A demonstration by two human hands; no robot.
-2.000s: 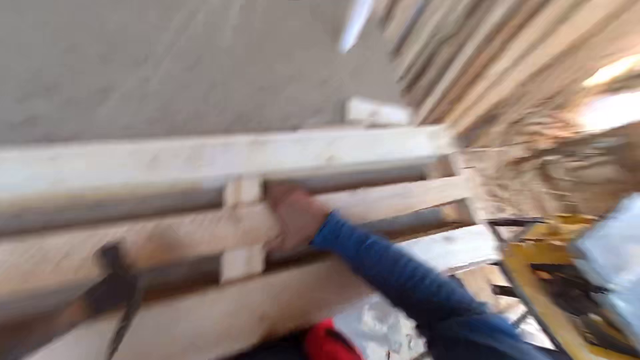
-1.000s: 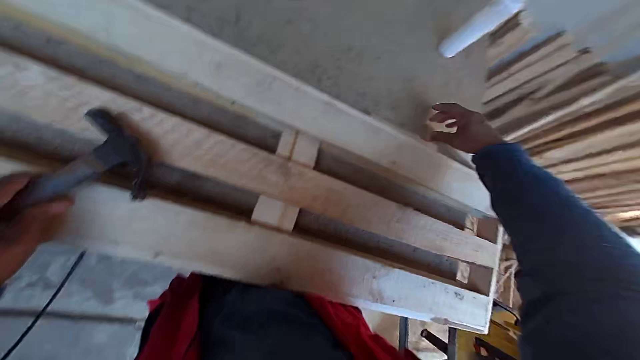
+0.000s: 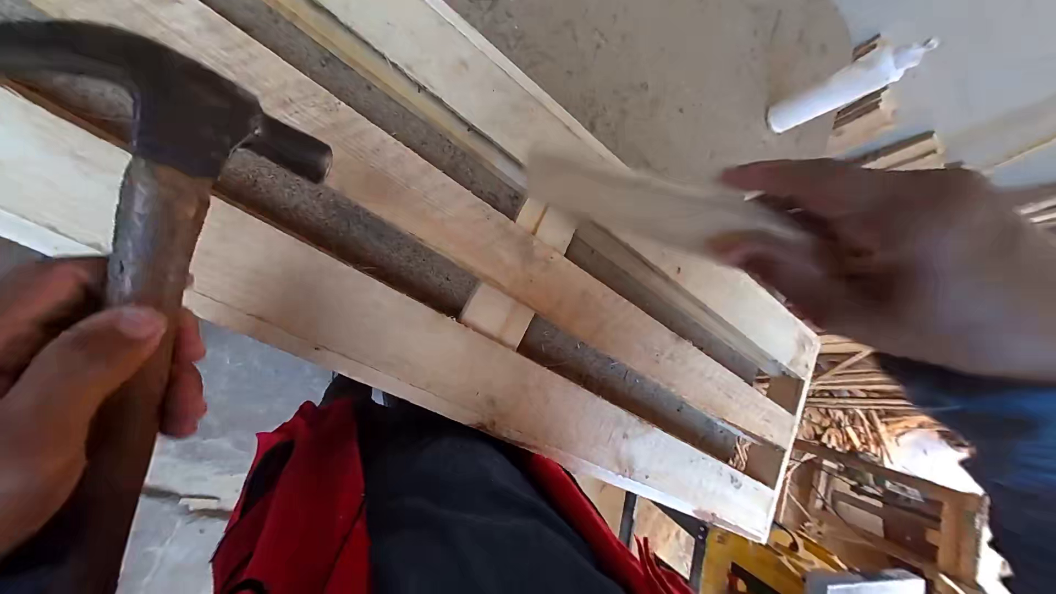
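Observation:
My left hand (image 3: pixel 91 371) grips the wooden handle of a claw hammer (image 3: pixel 186 124), its head raised over the slats at the upper left. In my right hand (image 3: pixel 874 247) is a short wood block (image 3: pixel 652 198), blurred, held between thumb and fingers above the far board. Below both hands lies a long wooden frame (image 3: pixel 371 355) of parallel boards with gaps between them. A short cross block (image 3: pixel 497 315) shows in the gaps on both sides of the middle slat (image 3: pixel 528 264).
A white tube (image 3: pixel 850 87) lies at the upper right. Stacked wood strips (image 3: pixel 899 157) are beside it. At the lower right are a yellow tool or machine (image 3: pixel 751 561) and a wooden stand (image 3: pixel 961 528). Grey concrete floor (image 3: pixel 239 363) shows at the lower left.
Two seconds ago my right hand was at the cross block; one second ago it was near the far board. It now holds a wood block over the frame. The hammer stays in my left hand.

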